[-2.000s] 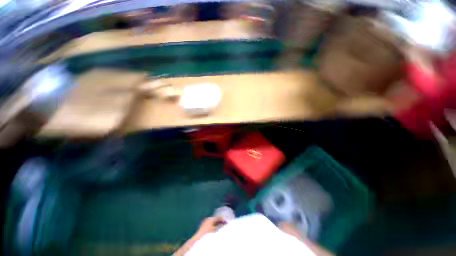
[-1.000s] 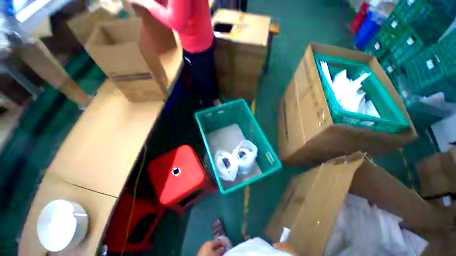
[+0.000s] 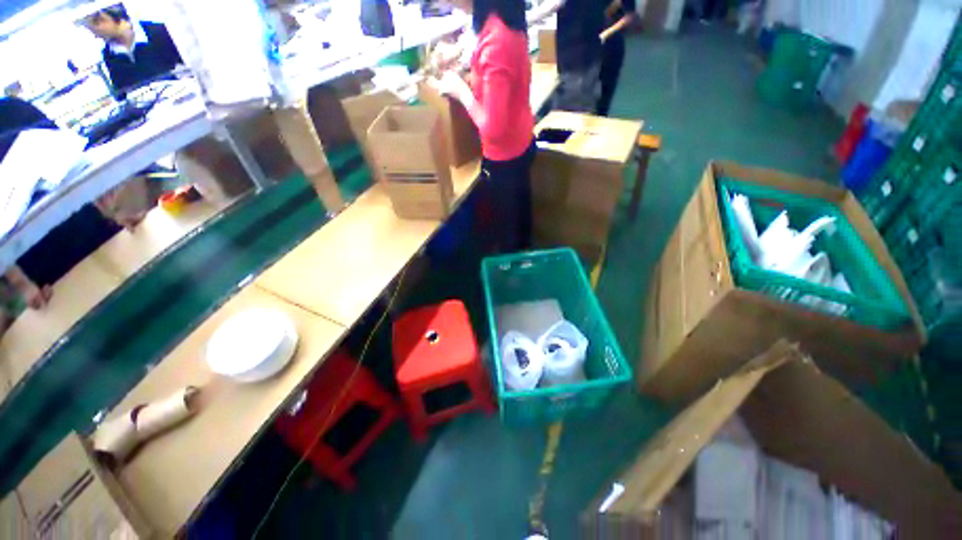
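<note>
Neither of my hands shows in the head view now. Nearest in front of me, a green plastic crate (image 3: 617, 392) stands on the floor with two round units in white bags (image 3: 563, 348) at its near end and a flat grey-white piece behind them. At the bottom right, an open cardboard carton (image 3: 675, 448) holds white sheets or pouches (image 3: 775, 490). Behind it, a large carton (image 3: 686, 280) bears a green crate (image 3: 738, 258) with white foam pieces (image 3: 786, 245) in it.
Red stools (image 3: 438, 343) stand left of the crate beside the cardboard-covered bench (image 3: 338, 253). On the bench are a white round item (image 3: 251, 344), brown cardboard tubes (image 3: 148, 420) and an open carton (image 3: 414, 169). A person in red (image 3: 504, 95) stands beyond it. Green crates (image 3: 912, 158) are stacked at right.
Both hands and the white item near them have left the picture at the bottom. The view has tilted up, showing more of the bench and several people. The two bagged units remain in the crate.
</note>
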